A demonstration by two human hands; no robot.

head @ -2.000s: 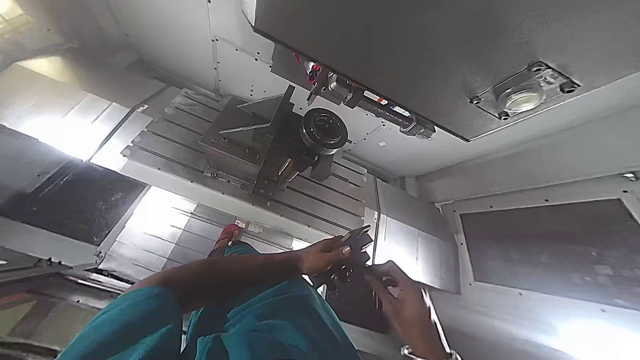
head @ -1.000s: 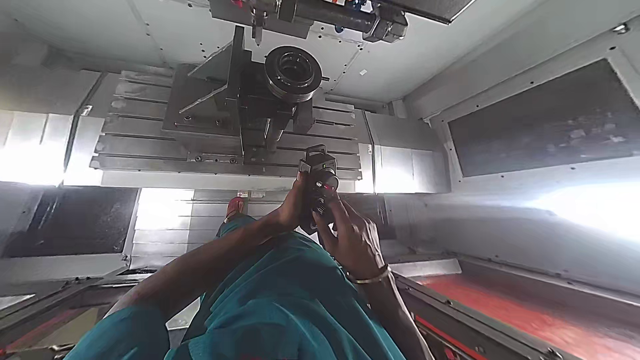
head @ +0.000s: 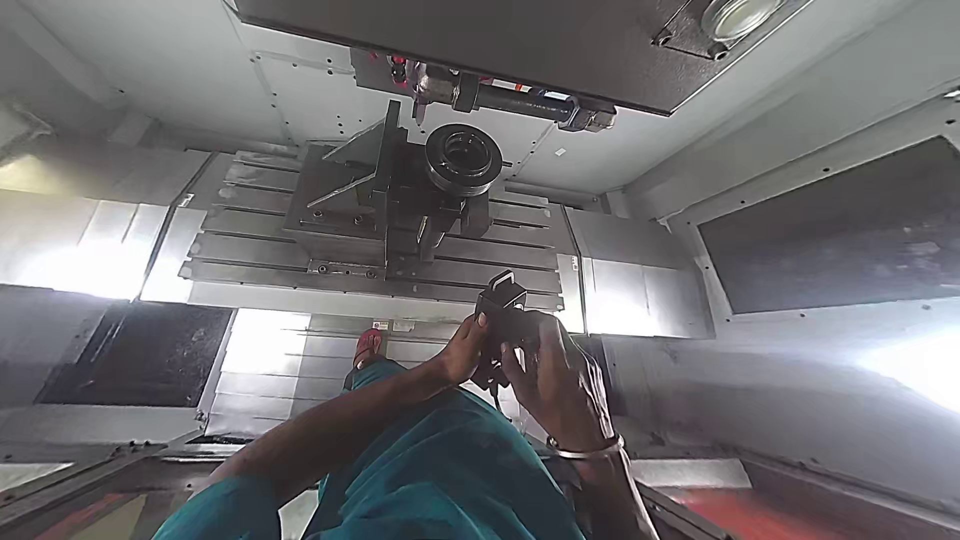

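A dark metal part with a U-shaped bracket [head: 504,296] at its top is between my hands, in front of my lap. My left hand [head: 465,349] grips its left side, with the thumb on top. My right hand [head: 551,367], a bangle on its wrist, is closed around its right side; its fingers hide much of the part. Beyond them, a round black ring-shaped workpiece [head: 486,180] sits on a dark fixture [head: 386,187] with an angle plate. That fixture stands on the slotted machine table [head: 247,251].
Above the table hangs the machine head [head: 480,37], with a cylindrical tool assembly [head: 517,101] below its edge. Sheet-metal way covers [head: 637,281] flank the table. A dark window panel [head: 840,232] is in the right wall. My foot in a red sandal [head: 367,345] is below the table.
My right hand, apart from the part's side with fingers loose two seconds ago, has closed around it. The bracket end now points up, away from me. The view has shifted.
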